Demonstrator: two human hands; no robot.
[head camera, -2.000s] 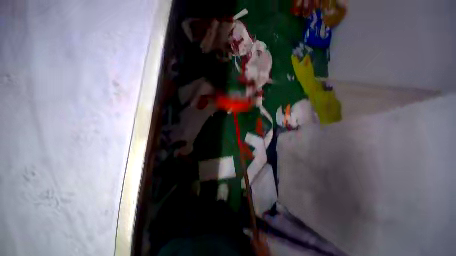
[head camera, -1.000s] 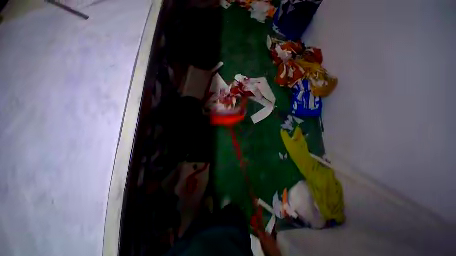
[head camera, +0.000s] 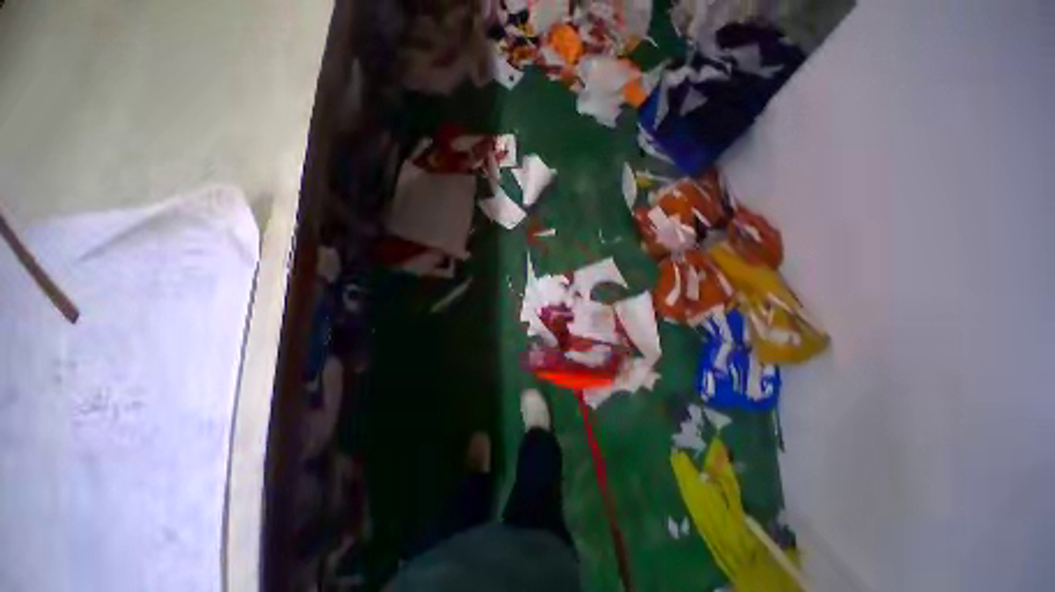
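A broom with a red head (head camera: 578, 376) and a long thin red-brown handle (head camera: 600, 474) is on the green floor, a little right of my feet. The handle runs down and leaves the picture at the bottom edge. White, red and dark offcuts (head camera: 590, 318) lie against the far side of the broom head. More white pieces (head camera: 515, 191) lie farther ahead. Neither my left hand nor my right hand is in the picture, so what grips the handle is hidden below the edge.
A long table (head camera: 275, 266) with white paper (head camera: 127, 382) and a thin brown stick (head camera: 41, 272) stands left; scraps lie beneath it. Orange (head camera: 694, 283), blue (head camera: 738, 368) and yellow (head camera: 712, 497) bags line the right side, below a large pale surface (head camera: 926, 289). A scrap pile (head camera: 567, 46) lies ahead.
The view has moved forward along the aisle. The broom and the scraps at its head have advanced along the floor. My feet, the stick and the paper's end now show.
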